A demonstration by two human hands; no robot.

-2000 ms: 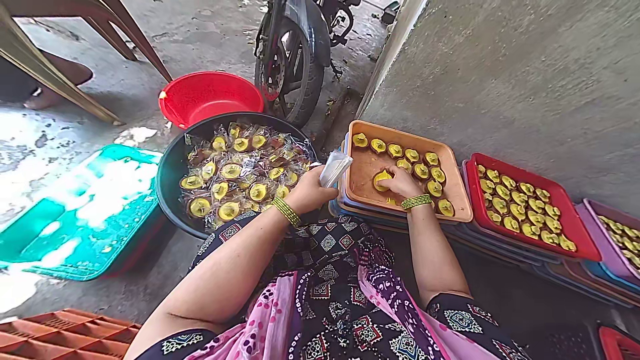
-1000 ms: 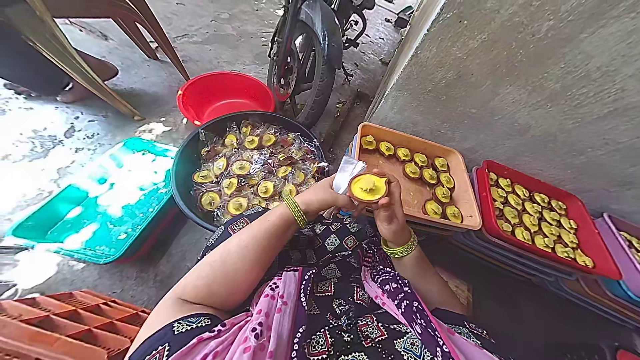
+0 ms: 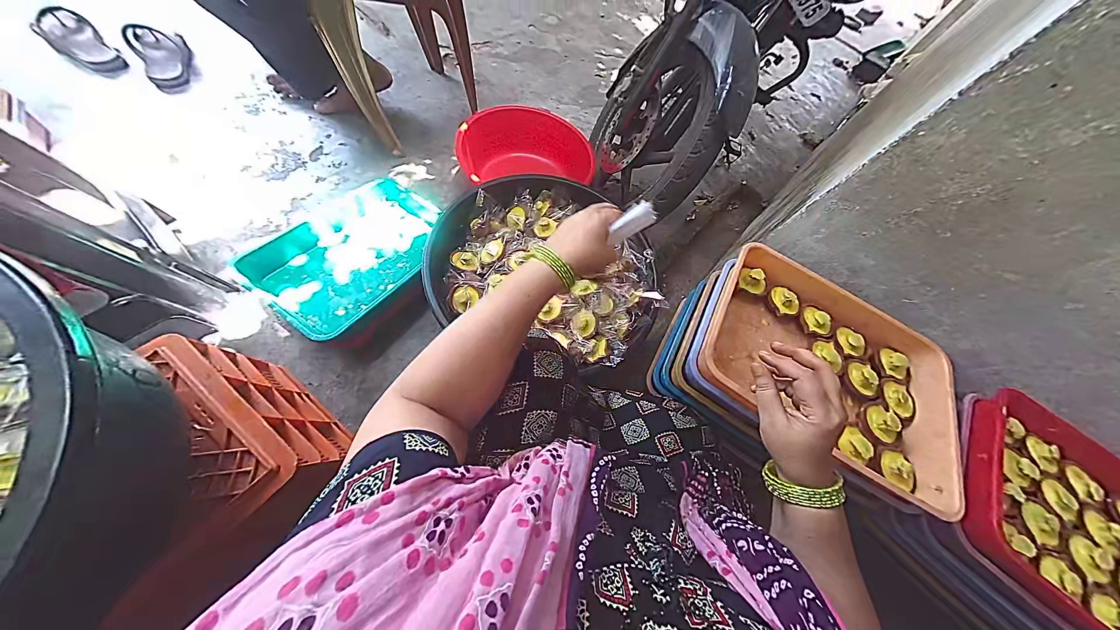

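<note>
My left hand [image 3: 588, 240] is over a dark round tub [image 3: 435, 289] full of yellow-topped pieces wrapped in clear film [image 3: 583, 322]. It grips a stack of clear plastic wrappers [image 3: 632, 222], which sticks out past its fingers; whether a wrapped piece is under the hand is hidden. My right hand [image 3: 800, 404] is raised over the near left part of an orange tray [image 3: 731, 328], fingers loosely bent and apart, with nothing seen in it. Unwrapped yellow pieces [image 3: 863, 378] lie in rows on that tray, beside and beyond the hand.
Stacked trays support the orange one; a red tray [image 3: 989, 464] of pieces is at right. A red basin [image 3: 525, 144] and motorcycle wheel [image 3: 656, 131] stand beyond the tub. Left are a teal tray [image 3: 350, 262], orange crate [image 3: 254, 411] and dark drum [image 3: 114, 455]. A person's feet [image 3: 337, 96] are near a chair.
My left hand has gone from my lap to over the tub. My right hand has left the yellow piece it held there and moved right to the orange tray. The view has swung left.
</note>
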